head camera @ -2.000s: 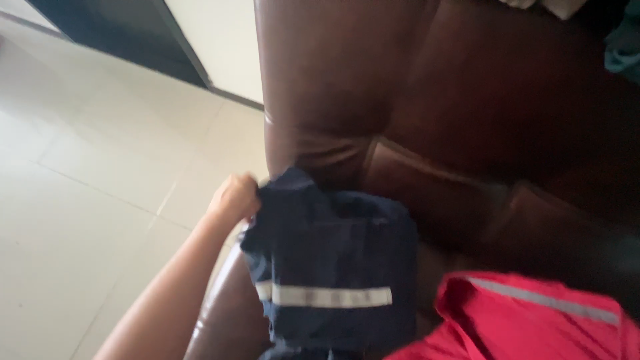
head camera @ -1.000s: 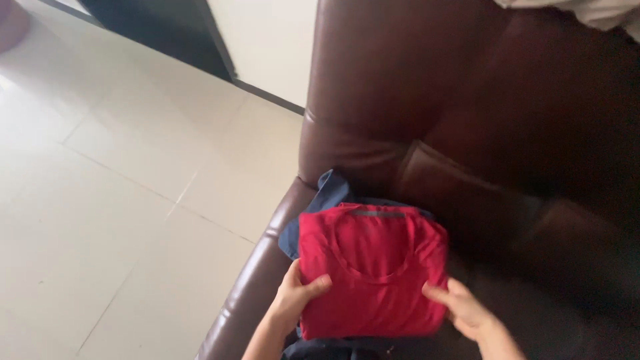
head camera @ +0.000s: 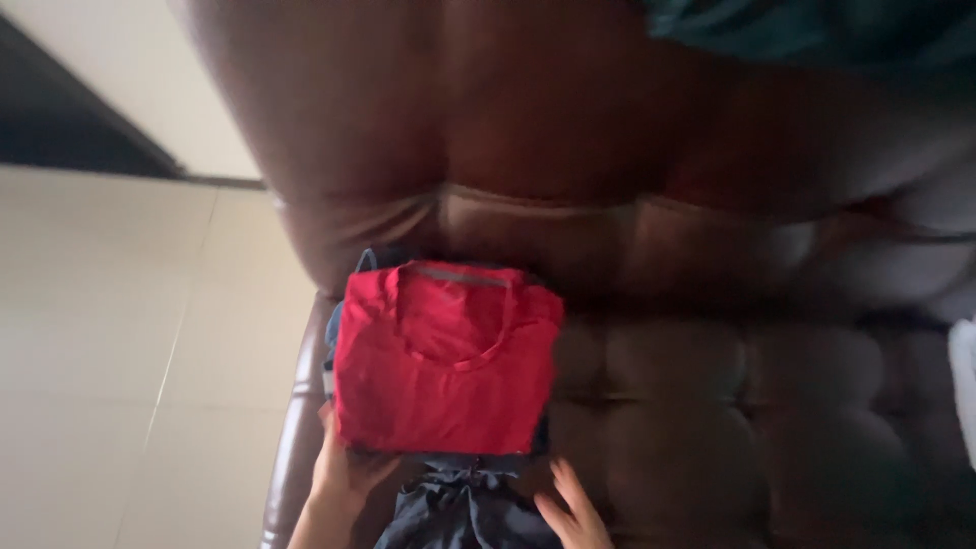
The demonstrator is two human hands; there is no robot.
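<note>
A folded red shirt (head camera: 450,381) with a round neckline lies on top of dark blue folded clothes (head camera: 332,328), whose edges show at its left and below. My left hand (head camera: 343,465) is at the lower left corner of the pile, thumb and fingers around the edge, partly hidden by the cloth; how firmly it grips cannot be told. Near the lower right corner, my right hand (head camera: 572,503) has its fingers apart and holds nothing. Crumpled dark cloth (head camera: 469,511) lies between the hands at the bottom of the view.
The pile lies on the tufted seat of a brown leather sofa (head camera: 671,435), by its left edge. Dark teal cloth (head camera: 823,30) is at the top right, and white cloth (head camera: 967,381) shows at the right edge. Pale floor tiles (head camera: 91,305) are at the left.
The red shirt, earlier beside the navy garment, came to lie folded on top of it. My right hand has let go of the red shirt since one second ago. The view has shifted right.
</note>
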